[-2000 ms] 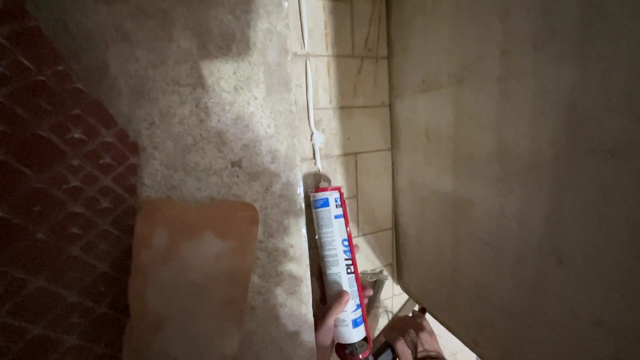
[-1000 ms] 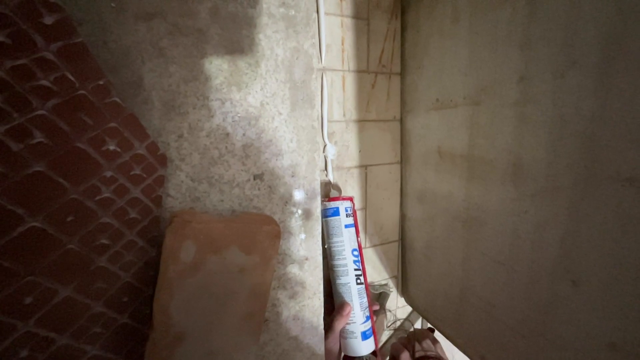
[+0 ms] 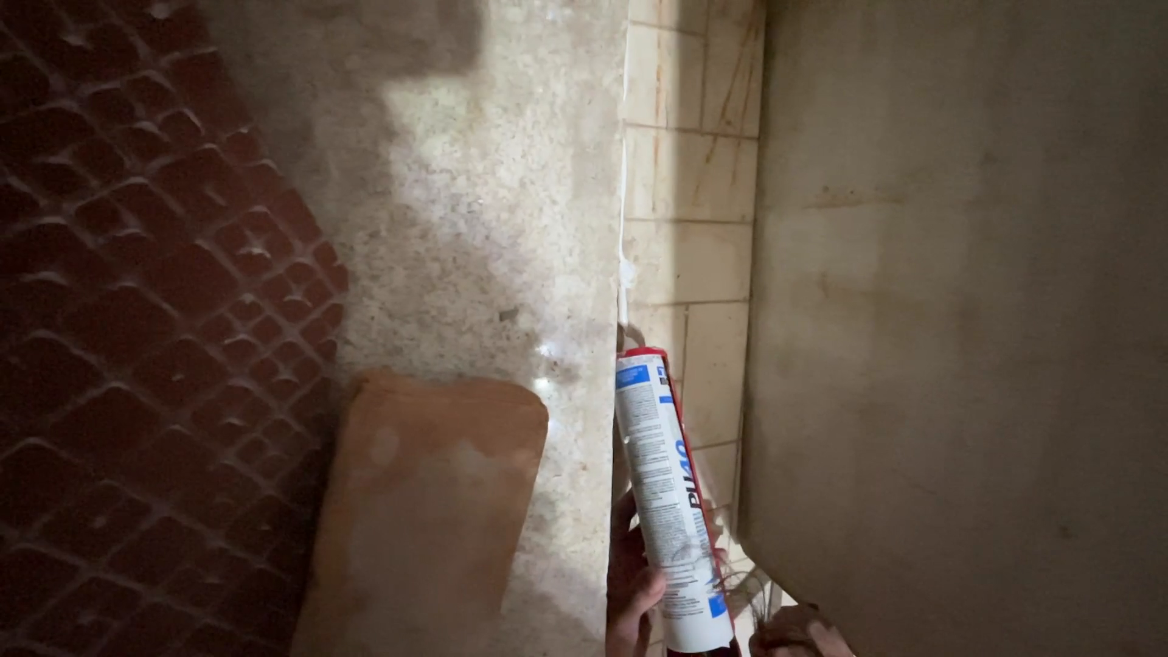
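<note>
My left hand (image 3: 636,584) wraps the lower part of a white sealant cartridge (image 3: 673,511) that sits in a red caulking gun frame (image 3: 646,351). The front end of the gun points up the view at the joint between a stone slab and a tiled wall. A bead of white sealant (image 3: 624,219) runs along that joint, with a small blob partway down. The nozzle tip is mostly hidden. At the bottom edge, right of the cartridge, my right hand (image 3: 798,631) is partly in view near the rear of the gun; its grip is cut off by the frame.
The speckled stone slab (image 3: 493,237) lies left of the joint, with an orange-brown flat piece (image 3: 438,511) on it. Farther left is a dark red patterned surface (image 3: 164,301). Cream tiles (image 3: 712,260) lie right of the joint, bounded by a large grey-beige panel (image 3: 949,301).
The view has shifted, moving the slab and flat piece rightward in the picture. My left hand still holds the cartridge at the joint; less of my right hand shows than two seconds ago.
</note>
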